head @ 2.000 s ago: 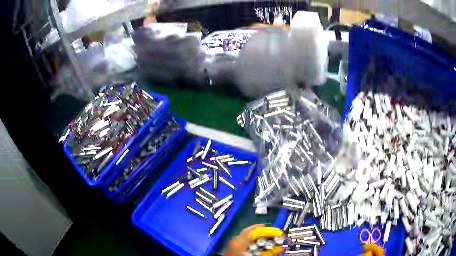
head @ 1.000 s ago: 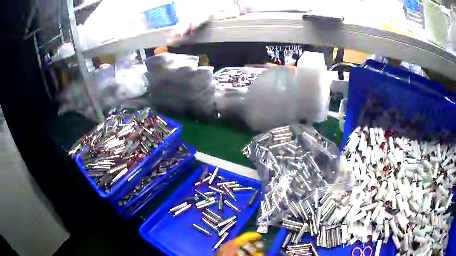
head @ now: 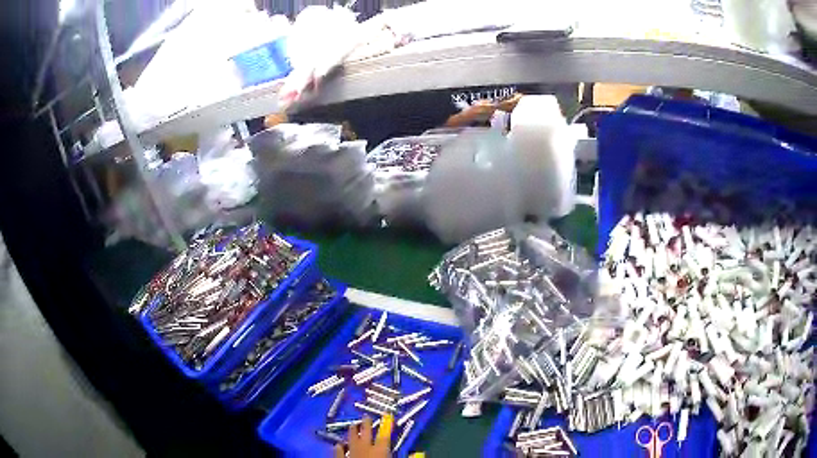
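Observation:
My left hand (head: 365, 440) is at the bottom edge, cut off by it, over the front of the left blue tray (head: 291, 413). Its fingers are apart, with a yellow cot on one, and no tube shows in it. Silver tubes (head: 383, 391) lie loosely in that tray. My right hand is not in view. The blue work tray (head: 582, 440) holds silver tubes and scissors with pink ring handles (head: 654, 436). A clear bag (head: 515, 304) of silver tubes spills into it. White cylinders (head: 708, 331) are heaped at the right.
Stacked blue trays (head: 309, 268) full of silver and dark pieces stand at the left. A large blue bin (head: 708, 148) is tipped behind the white heap. Bagged stock (head: 313, 183) and a shelf (head: 430, 64) are beyond. A person's arm (head: 479, 111) shows under the shelf.
My left hand has moved left over the left tray; the bunch it held has gone from it. More tubes lie at that tray's front. My right hand, glimpsed two seconds ago, is out of view.

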